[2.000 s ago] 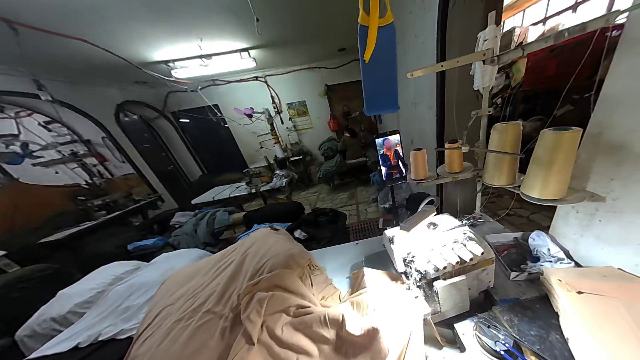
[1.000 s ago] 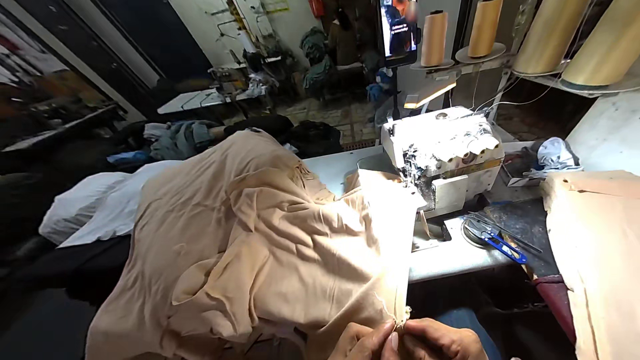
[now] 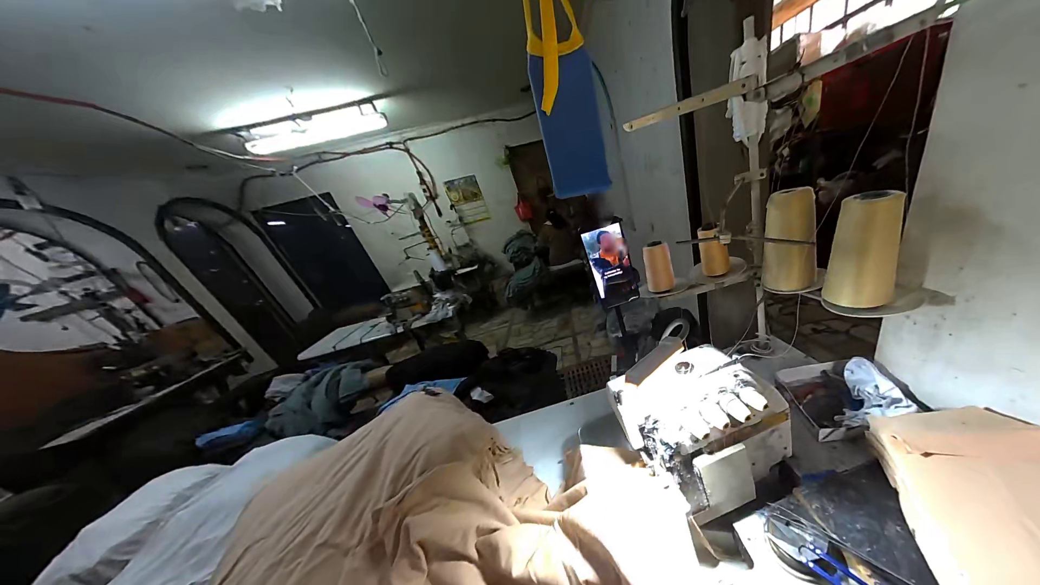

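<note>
Neither of my hands shows in the head view now. A large heap of tan fabric (image 3: 439, 504) spreads over the lower middle, and its brightly lit right part lies against the overlock sewing machine (image 3: 699, 406). Blue-handled thread snips (image 3: 829, 561) lie at the lower right, on the table beside the machine. A stack of cut tan fabric (image 3: 967, 487) sits at the right edge. Behind the machine, cones of tan thread (image 3: 865, 252) stand on a thread stand.
A lit phone (image 3: 609, 264) stands upright behind the machine. An open box (image 3: 837, 398) with a pale cloth is at its right. White fabric (image 3: 195, 504) lies at the left, dark garments (image 3: 439, 366) beyond. A blue strip-like piece (image 3: 569, 122) hangs above.
Both hands, which pinched the tan fabric's edge at the bottom one second ago, are out of view. The view has tilted upward.
</note>
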